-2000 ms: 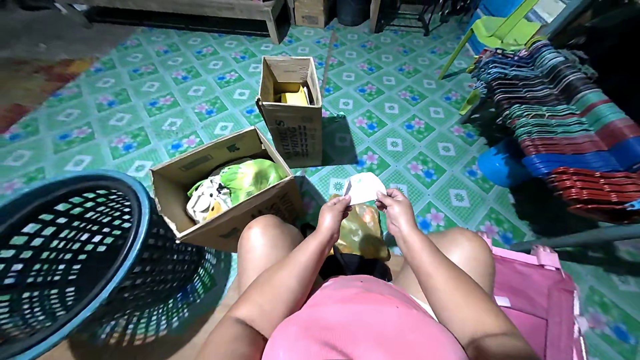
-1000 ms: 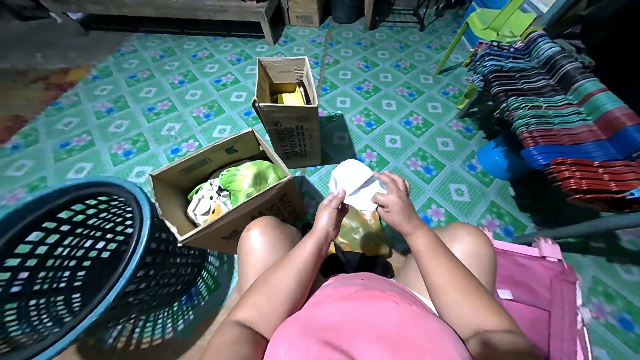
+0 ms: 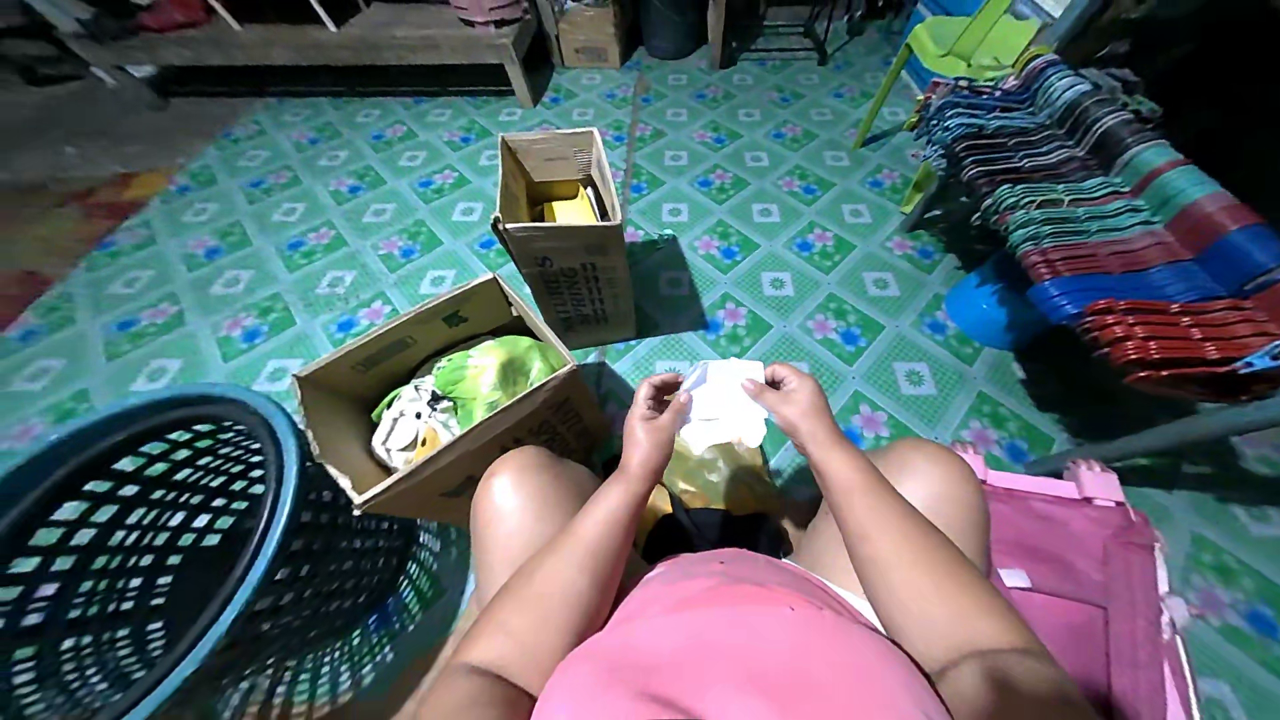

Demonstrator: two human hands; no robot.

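Between my hands, in front of my lap, a small white cloth (image 3: 722, 405) is spread. My left hand (image 3: 655, 415) pinches its left edge, and my right hand (image 3: 795, 400) grips its upper right side with thumb and fingers. Just below the cloth, between my knees, lies a yellowish plastic bag (image 3: 722, 478), partly hidden by it. A cardboard box (image 3: 480, 460) left of my left hand holds a green and white bundle of fabric (image 3: 500, 375).
Farther off stands a taller cardboard box (image 3: 590, 285) with yellow items inside. A blue plastic laundry basket (image 3: 285, 500) is at the left. Many clothes hangers (image 3: 1100, 240) hang in a row at the right, above a blue basin (image 3: 990, 300). Beside my right leg is a pink folded fabric item (image 3: 1070, 570).
The white cloth, spread lower and wider one second ago, now looks smaller and squarer between my hands. My right hand has shifted to its upper right edge.
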